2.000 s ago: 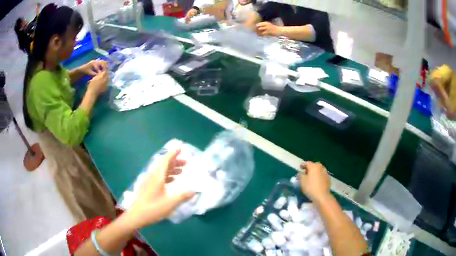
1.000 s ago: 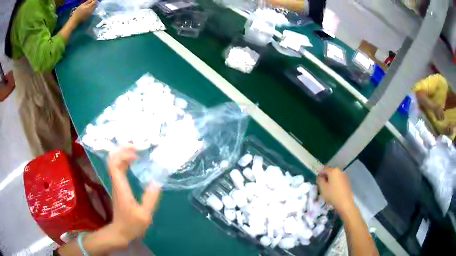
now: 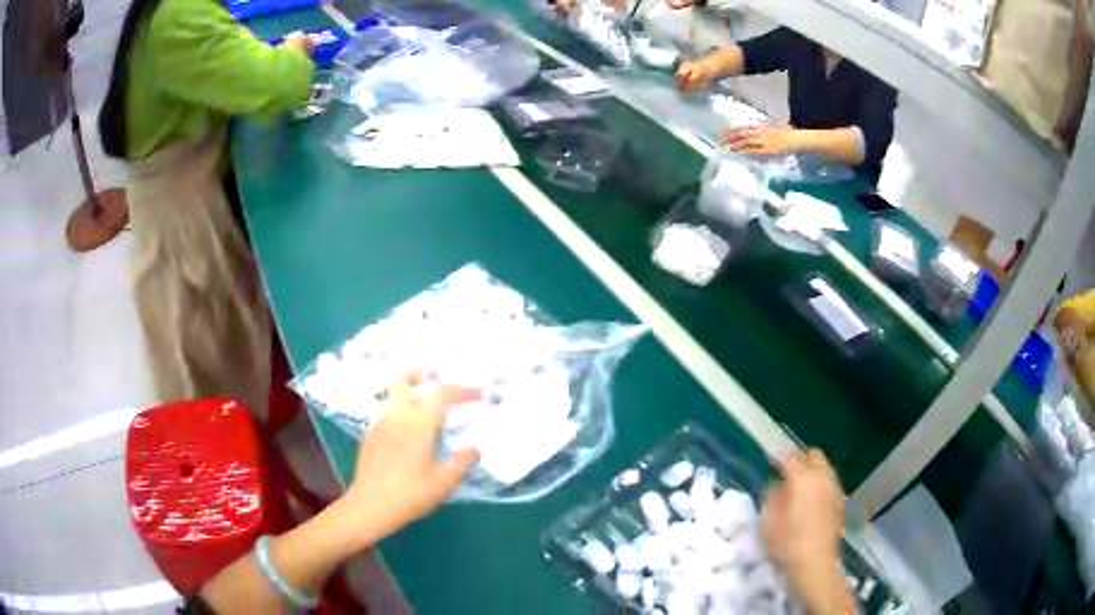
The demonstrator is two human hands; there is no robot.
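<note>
A clear poly bag of white caps (image 3: 420,327) lies flat on the green bench, with a white paper slip (image 3: 519,430) at its near right part. My left hand (image 3: 414,447) is on the near edge of the bag, fingers spread; it seems to hold nothing. A clear tray (image 3: 576,543) heaped with loose white caps (image 3: 708,541) stands to the right. My right hand (image 3: 807,517) is blurred over the tray's right side, fingers bent; whether it holds anything cannot be told.
A red stool (image 3: 196,481) stands at the left bench edge. A person in green (image 3: 204,60) works at the far left, another in black (image 3: 829,102) across the bench. A pale post (image 3: 979,360) rises at right. Small boxes (image 3: 690,250) sit on the darker middle strip.
My left hand has moved from beside the bag onto its near edge. The bag lies flatter than two seconds ago. The view has shifted, and my right hand is now over the tray's right side.
</note>
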